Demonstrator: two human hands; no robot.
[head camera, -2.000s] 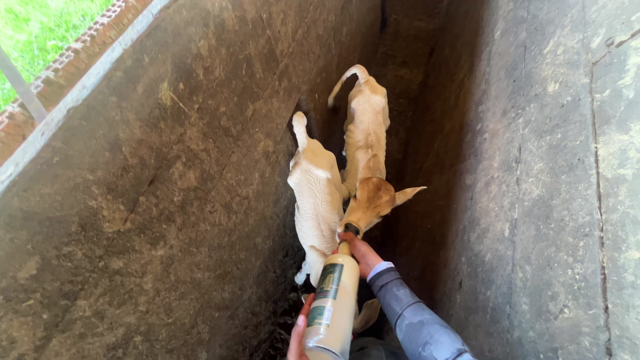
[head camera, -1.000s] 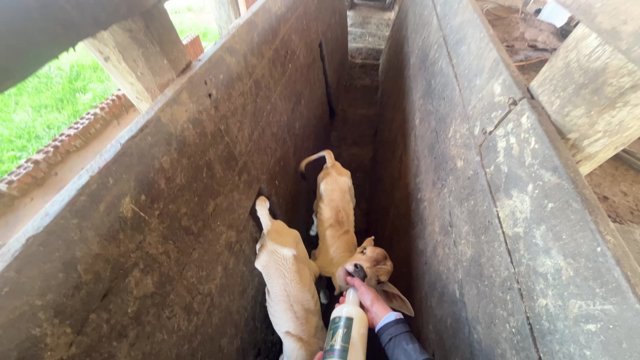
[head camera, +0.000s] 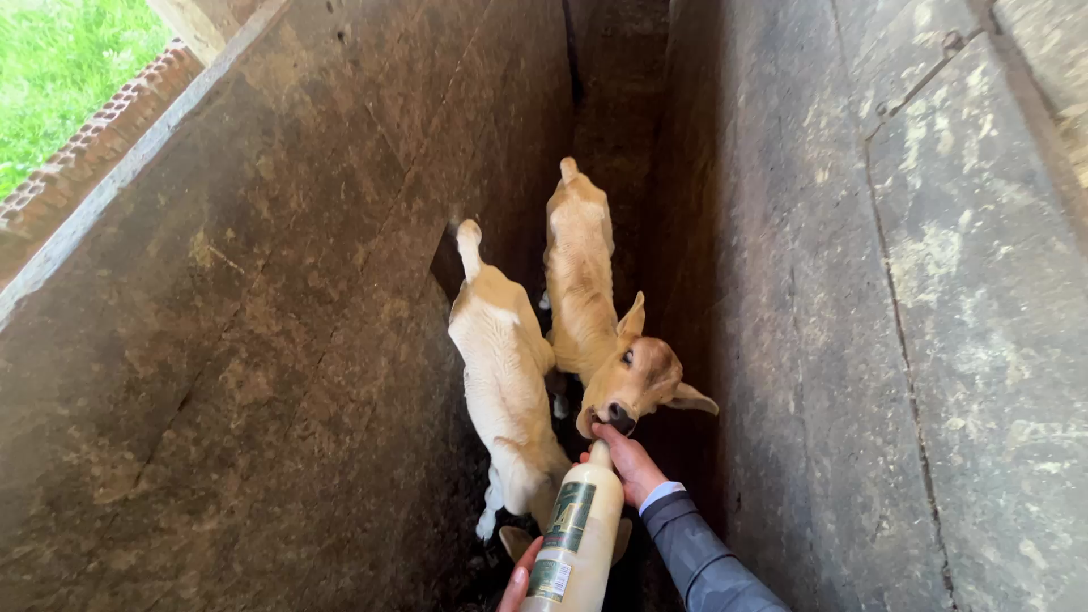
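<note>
A glass bottle of whitish liquid with green labels (head camera: 586, 518) points up from the bottom edge. My right hand (head camera: 627, 463) is closed round its neck, right at the mouth of a tan calf (head camera: 650, 374), whose muzzle hides the bottle's tip. At the bottle's lower left side, my left hand (head camera: 520, 582) supports its body; most of that hand is out of frame. A paler calf (head camera: 501, 365) stands to the left with its head low, partly hidden behind the bottle.
A tall, stained wall (head camera: 280, 340) rises on the left and a grey, cracked wall (head camera: 960, 323) on the right, forming a narrow passage. Beyond the left wall are a row of hollow bricks (head camera: 93, 149) and grass (head camera: 59, 68).
The tan calf's head has turned, its face now upward toward the bottle, and its raised tail has dropped. Both hands stay at the bottle. The view has tilted up, then down again.
</note>
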